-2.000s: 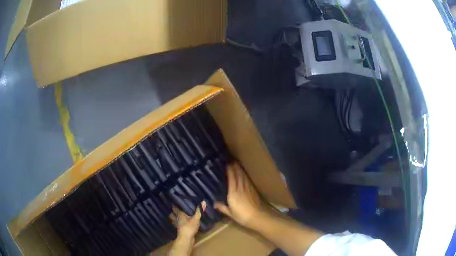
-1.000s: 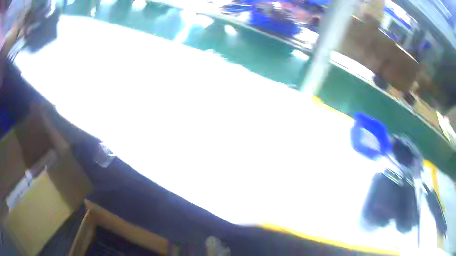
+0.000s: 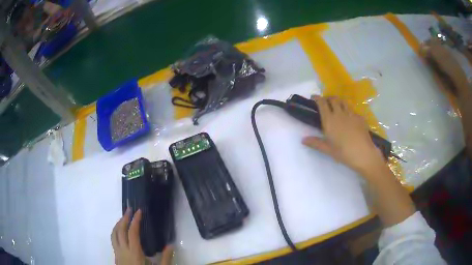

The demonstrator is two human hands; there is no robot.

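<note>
Two black ribbed housings (image 3: 161,207) lie side by side on the bench, with a green circuit board (image 3: 135,171) at the top end of the left one. My left hand (image 3: 129,239) spans their lower end, fingers on the left and thumb on the right. Another housing (image 3: 209,189), apparently stacked on one beneath, lies just right of them with a green board at its top. My right hand (image 3: 344,132) is over the black electric screwdriver (image 3: 304,111), fingers on its body and thumb apart; its palm hides the middle. The thin bit points right.
A blue tray (image 3: 104,124) of small screws stands behind the housings. A clear bag of black cables (image 3: 220,72) lies beside it. The screwdriver's cord (image 3: 266,165) crosses the bench to its front edge. Yellow tape (image 3: 331,62) marks the bench. Another person's arm (image 3: 449,67) reaches in at right.
The view has swung from the floor carton to the bench. My hands, earlier in the carton, now show at the housings and the screwdriver.
</note>
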